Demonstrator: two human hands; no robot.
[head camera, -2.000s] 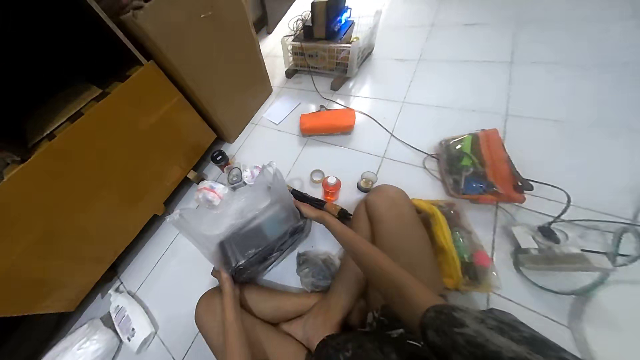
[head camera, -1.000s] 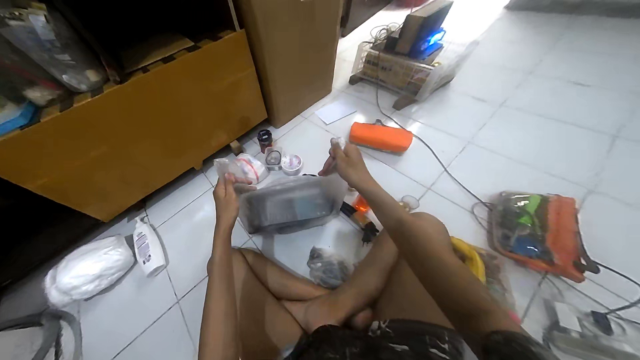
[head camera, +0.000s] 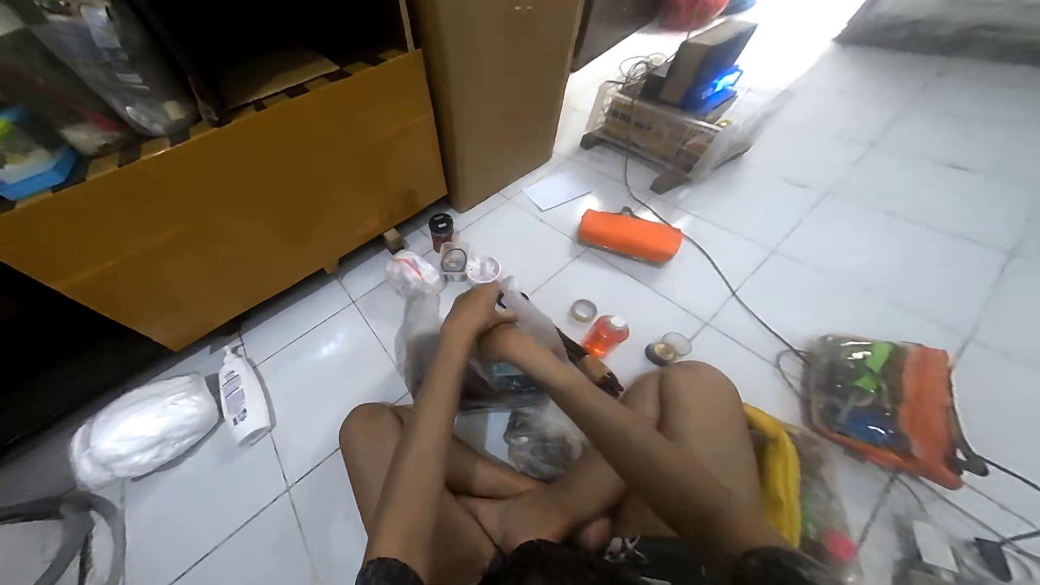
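My left hand (head camera: 475, 313) and my right hand (head camera: 505, 343) meet at the gathered top of a clear plastic bag (head camera: 422, 345), both closed on its plastic. A dark boxy thing sits inside the bag, mostly hidden by my forearms. Between the bag and my crossed legs lies a smaller clear bag (head camera: 540, 443) with greyish contents. Just right of the hands are a dark long item (head camera: 589, 361), a bottle of orange-red liquid (head camera: 607, 335), a roll of tape (head camera: 583, 309) and a small open round container (head camera: 670, 348).
An orange pouch (head camera: 630, 236) lies ahead, near a cable. Beyond the hands stand a dark-lidded jar (head camera: 441, 231) and small containers. A white bottle (head camera: 244, 398) and white bundle (head camera: 145, 426) lie left, below a brown cabinet (head camera: 244, 195). Clear-sided orange bag (head camera: 881, 406) is at right.
A second ago my hands were apart, holding the bag's top spread on two sides; now they are together over it. The view has turned left since the first frame.
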